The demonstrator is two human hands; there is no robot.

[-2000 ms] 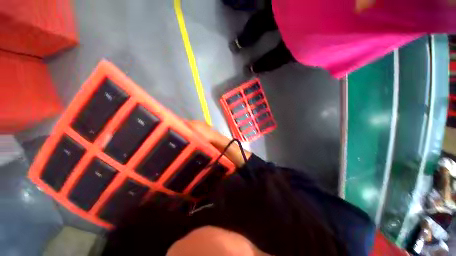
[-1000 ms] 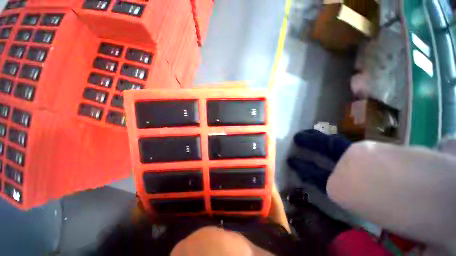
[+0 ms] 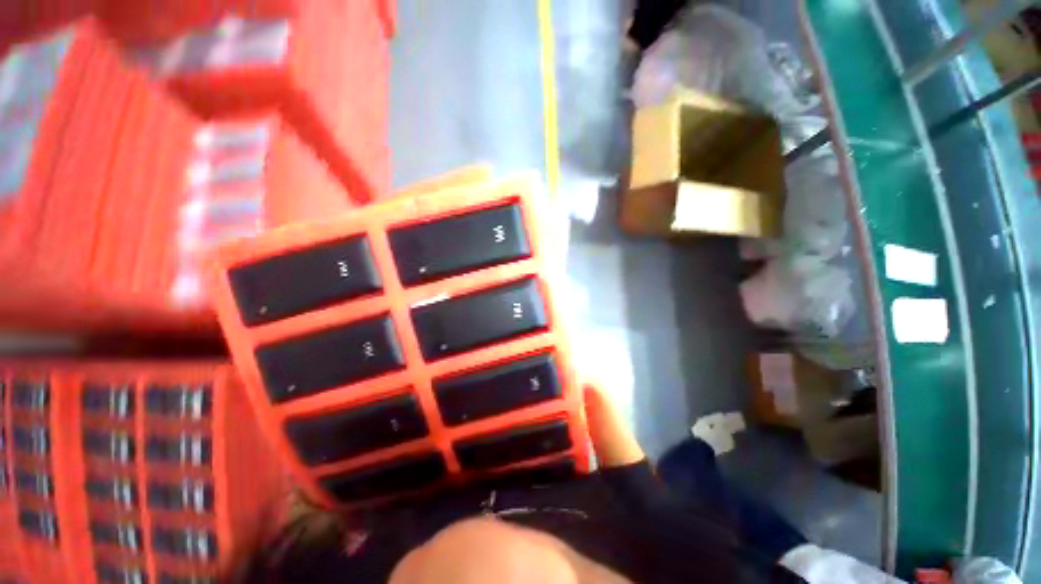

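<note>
A red-orange tray [image 3: 405, 308] is held tilted in front of my body. Its two columns of slots hold several black flat devices [image 3: 479, 243] with small pale marks; they look bare. The tray's near end is hidden against my dark clothing. My right hand [image 3: 611, 428] grips the tray's right edge near the body, with its fingers mostly hidden. At the tray's lower left there is only a dark blur, where my left hand cannot be made out clearly.
Red tray stacks [image 3: 331, 103] rise at the left, and more filled trays [image 3: 74, 456] lie lower left. An open cardboard box [image 3: 708, 165] and clear plastic bags [image 3: 799, 297] are on the floor, beside the green bench [image 3: 913, 399] at right.
The tray has tilted and shifted left in view. The view has moved so that tray stacks fill the left side and the open box sits lower. The other person's pale sleeve and dark glove have left the right side.
</note>
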